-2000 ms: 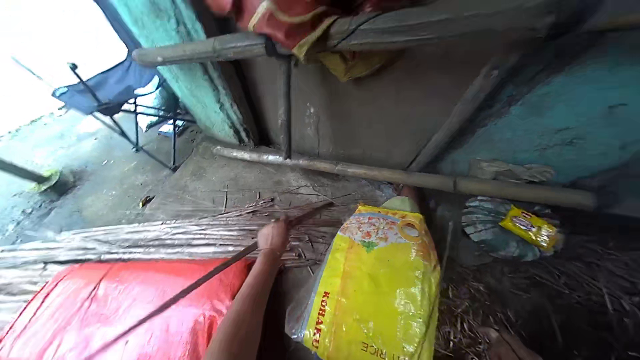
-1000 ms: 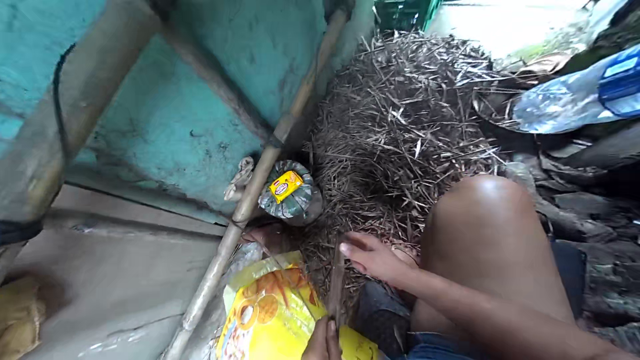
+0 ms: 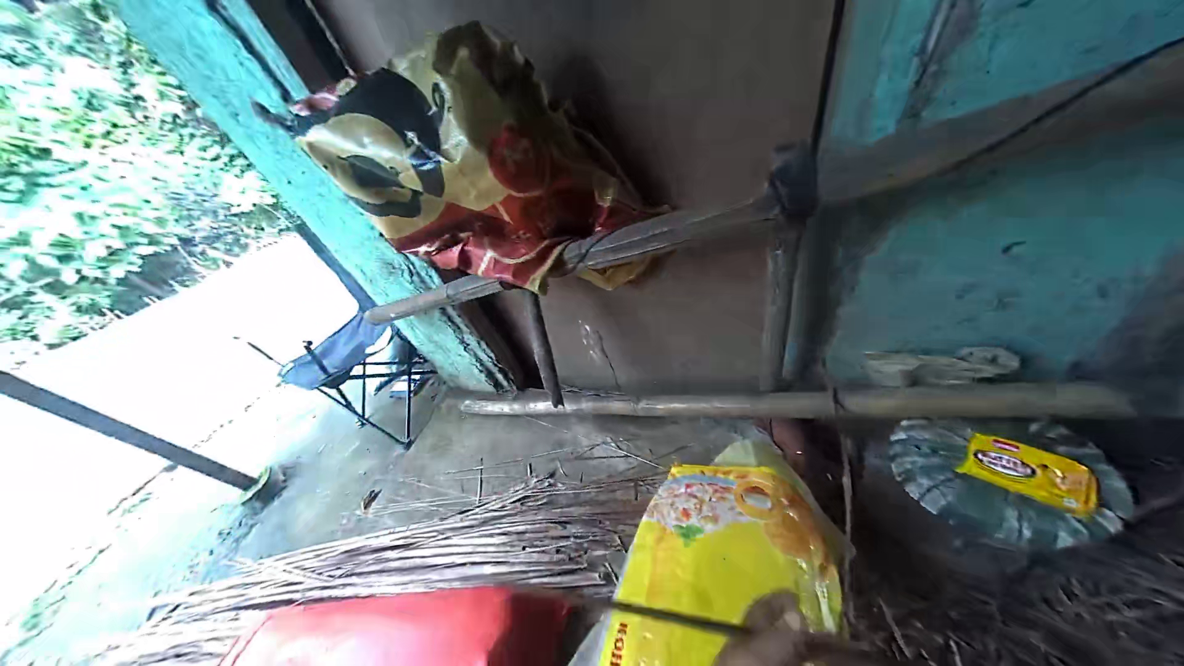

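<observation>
My right hand (image 3: pixel 777 634) is blurred at the lower edge, in front of a yellow printed rice sack (image 3: pixel 712 573). It holds a thin dark strip (image 3: pixel 680 618), perhaps of split cane or wood, which runs left over the sack and towards a red cushion-like bundle (image 3: pixel 398 629). My left hand is out of view. Long, thin dry stalks (image 3: pixel 444 555) lie beyond the red bundle.
A bamboo pole (image 3: pixel 694 405) runs low along the wall; a higher rail (image 3: pixel 666 231) carries a patterned plastic sack (image 3: pixel 481 157). A yellow packet (image 3: pixel 1031 474) lies on a clear, ribbed plastic-like object (image 3: pixel 934 481). A folding chair (image 3: pixel 338 356) stands at left.
The view has swung from the heap of dry pieces and the knee back to the doorway side. Both hands showed one second ago; only one shows now.
</observation>
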